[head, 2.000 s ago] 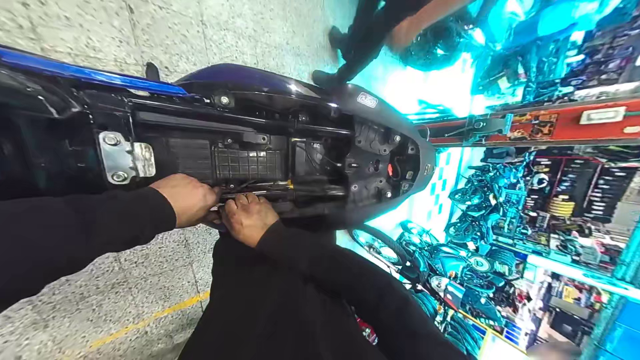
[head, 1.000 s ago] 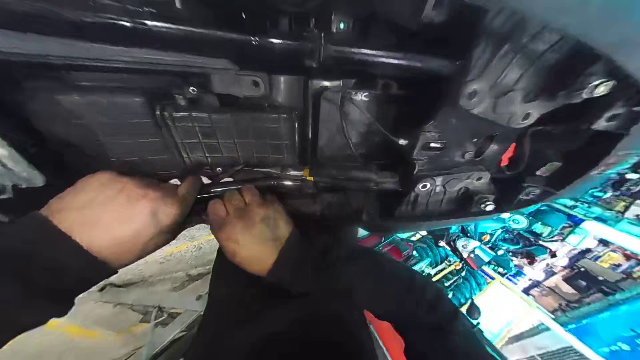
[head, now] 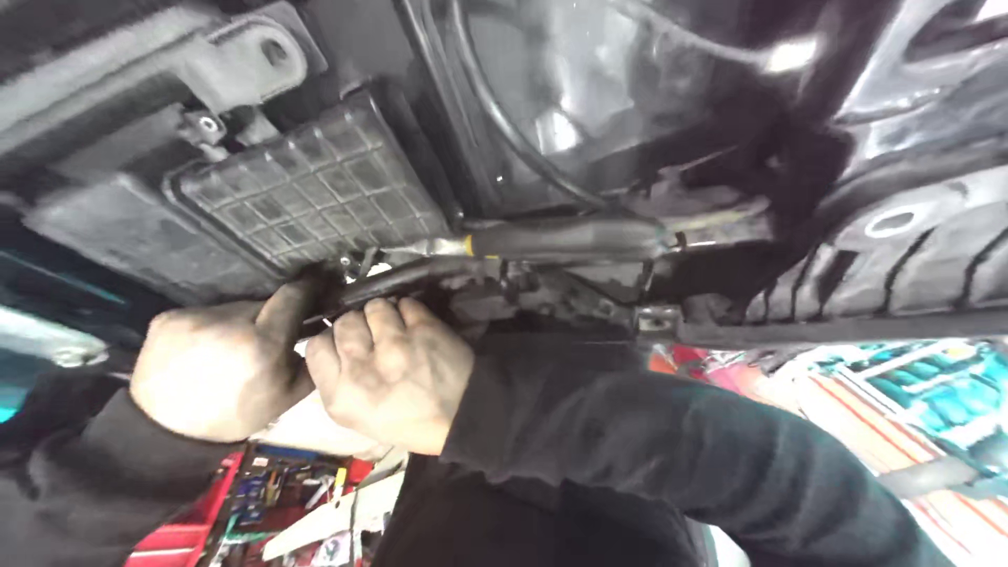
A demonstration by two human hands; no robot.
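Both my hands are at the side rail of a motorcycle's black rear frame. My left hand (head: 224, 366) has its thumb and fingers among the wires (head: 354, 272) below a ribbed black plastic panel (head: 315, 189). Close to its right, my right hand (head: 390, 366) has curled fingers on the lower edge of a dark tube or cable bundle (head: 402, 279). What the fingertips of either hand hold is hidden. A black sleeved wiring harness (head: 567, 239) with yellow tape at its left end runs along the frame just above and right of my right hand.
A metal lug with a hole (head: 272, 55) juts out at the upper left. Ribbed black plastic (head: 906, 244) lies at the right. A red tray or drawer with tools (head: 291, 488) is below left, and racks (head: 929, 386) stand at lower right.
The view has moved much closer to the frame. Both hands stay at the same wires beside the ribbed panel; no taking hold or letting go is plain.
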